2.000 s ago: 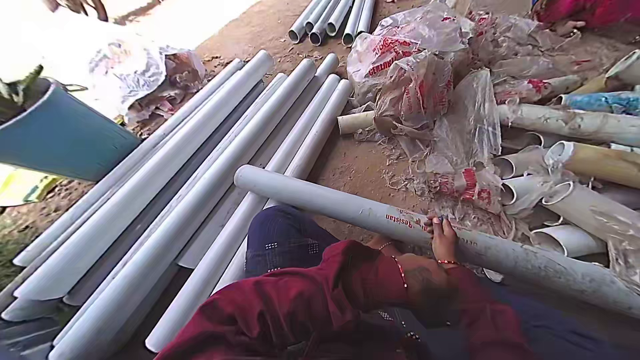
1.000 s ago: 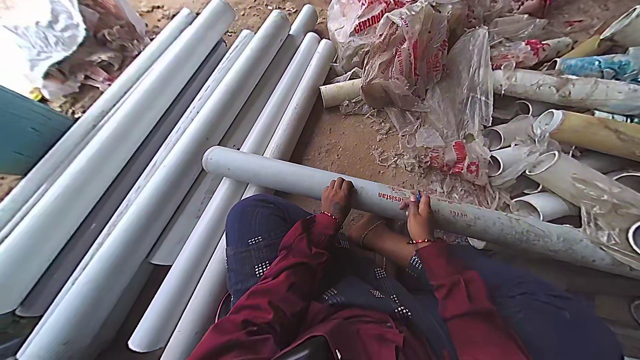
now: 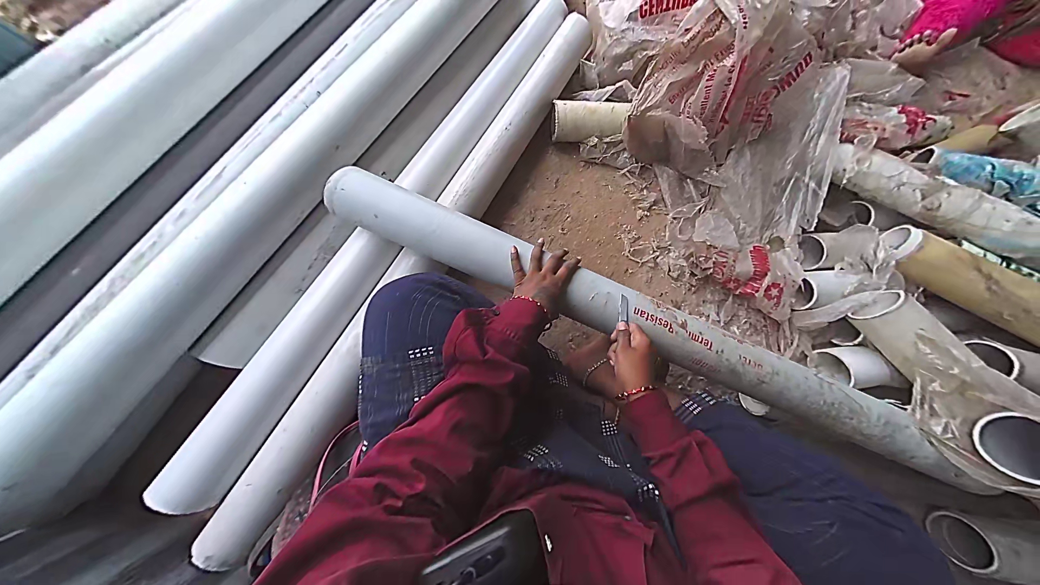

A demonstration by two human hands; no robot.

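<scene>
A long pale grey plastic pipe (image 3: 439,231) with red printing lies slantwise across my lap. My left hand (image 3: 543,280) rests on it with the fingers spread, near its middle. Just to the right, my right hand (image 3: 632,357) grips a small knife (image 3: 623,310), whose short blade points up at the pipe beside the red print. The pipe's surface is smooth and pale on the left and dirtier, with scraps of film clinging, toward the right. Its left end rests over other pipes.
Several pale pipes (image 3: 309,162) lie side by side at the left. Crumpled printed plastic film (image 3: 723,89) and shavings lie on the dirt floor (image 3: 561,187) ahead. A pile of dirty pipes (image 3: 959,276) stands at the right. Another person's foot (image 3: 925,47) shows at the upper right.
My left hand, on the pipe one second ago, now lies with its fingers spread. My right hand has moved down to the pipe's near side, and the knife blade now shows plainly. The view has moved closer.
</scene>
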